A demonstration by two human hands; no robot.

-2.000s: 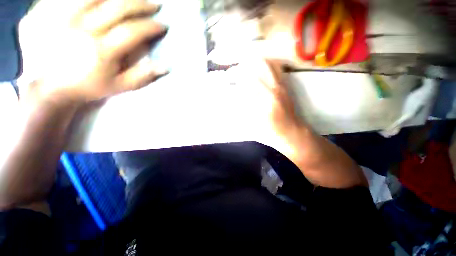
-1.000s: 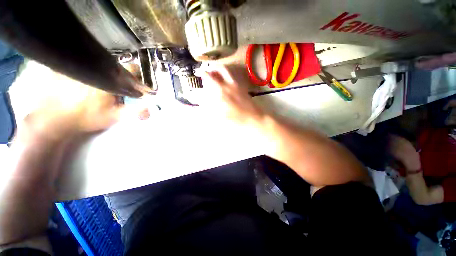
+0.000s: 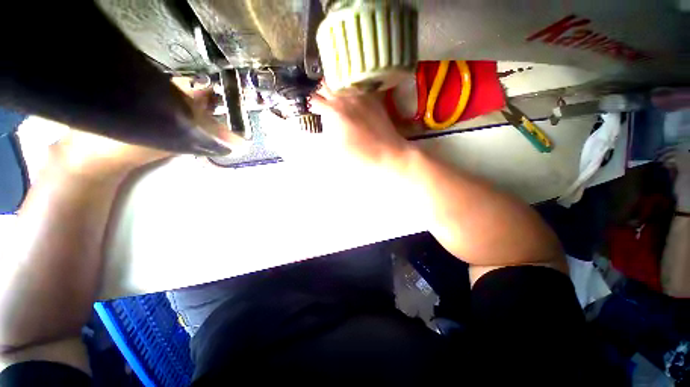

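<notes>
A small grey-blue cut piece (image 3: 257, 143) lies flat at the needle area of the sewing machine head (image 3: 484, 34). A dark ribbed knob (image 3: 311, 122) is just right of the piece. My left hand (image 3: 83, 151) is left of the piece, overexposed and partly behind the big dark curved lever (image 3: 98, 83); its fingertips are hidden. My right hand (image 3: 359, 125) is right of the ribbed knob, below the large cream tension knob (image 3: 368, 45); its fingertips reach toward the needle area and are partly hidden. Whether either hand holds anything cannot be seen.
Scissors with red and yellow handles (image 3: 465, 94) lie on a red cloth (image 3: 489, 97) right of my right hand. A green-yellow tool (image 3: 529, 130) and a white rag (image 3: 594, 157) are farther right. A person in red (image 3: 635, 246) is at the right. A blue crate (image 3: 144, 332) is below the table.
The view has swung back to the machine head and moved closer to it. The grey-blue piece now shows plainly at the needle. My right hand remains beside the ribbed knob.
</notes>
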